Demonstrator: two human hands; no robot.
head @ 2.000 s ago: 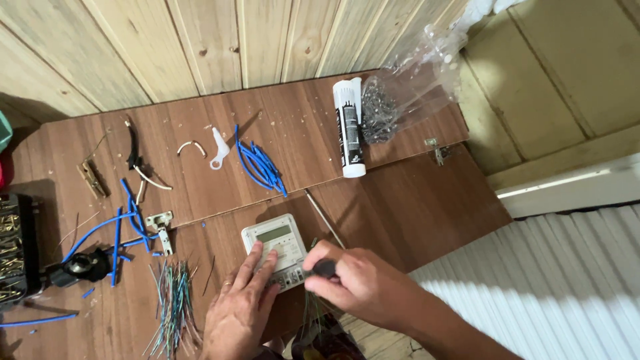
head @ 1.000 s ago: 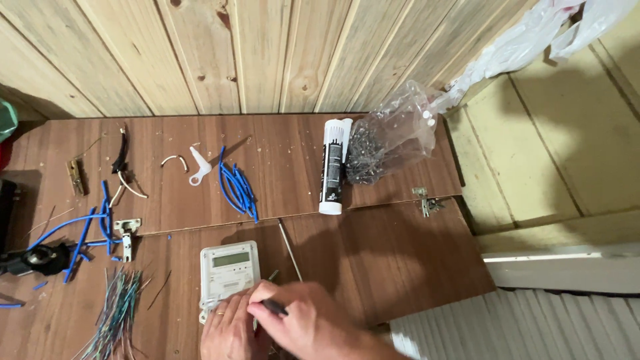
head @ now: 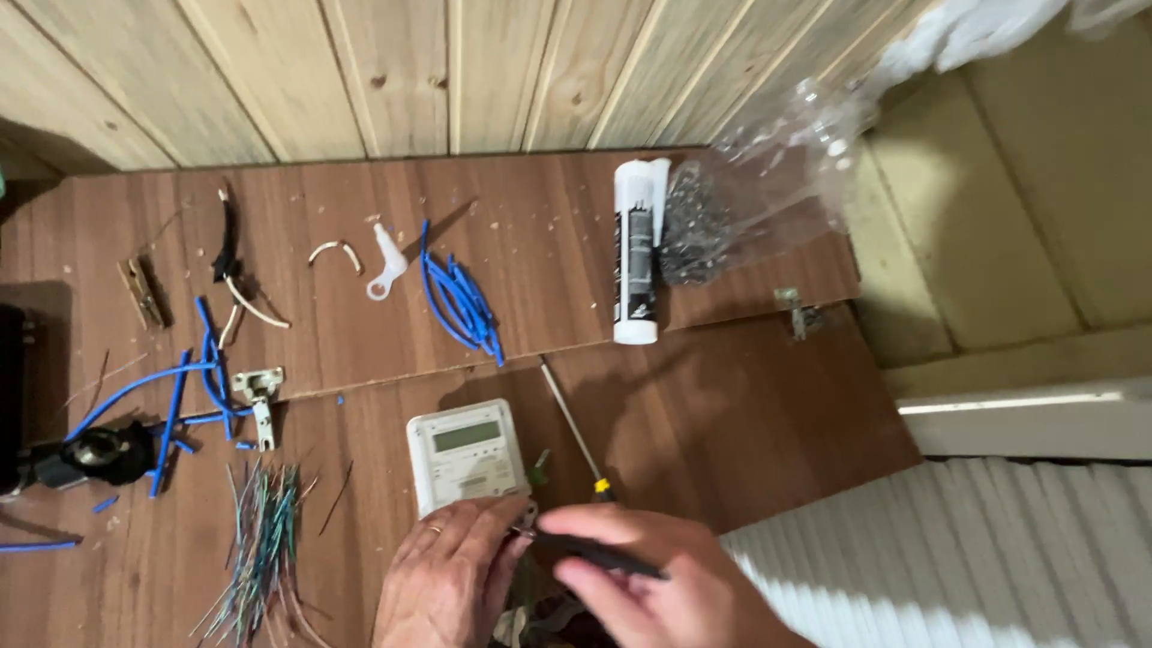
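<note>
A white electricity meter [head: 468,454] with a small display lies on the brown wood-grain board. My left hand [head: 454,562], wearing a ring, rests over the meter's lower edge and covers it; whether its fingers grip the meter is not plain. In my right hand [head: 648,567] is a dark-handled screwdriver [head: 598,551], its tip by my left fingertips at the lower right corner of the meter. A second screwdriver [head: 573,423] with a long metal shaft and a yellow band lies right of the meter, its handle partly behind my right hand.
Blue wire pieces [head: 459,301], a white plastic piece [head: 387,261], a cartridge tube [head: 635,252] and a clear bag of screws [head: 697,225] lie toward the plank wall. At left are a metal hinge [head: 261,400], a bundle of thin wires [head: 261,549] and a clothespin [head: 142,292].
Two seconds ago my left hand lay higher on the meter, near its display; now it is at the lower edge. My right hand keeps holding the dark-handled screwdriver. The view has shifted.
</note>
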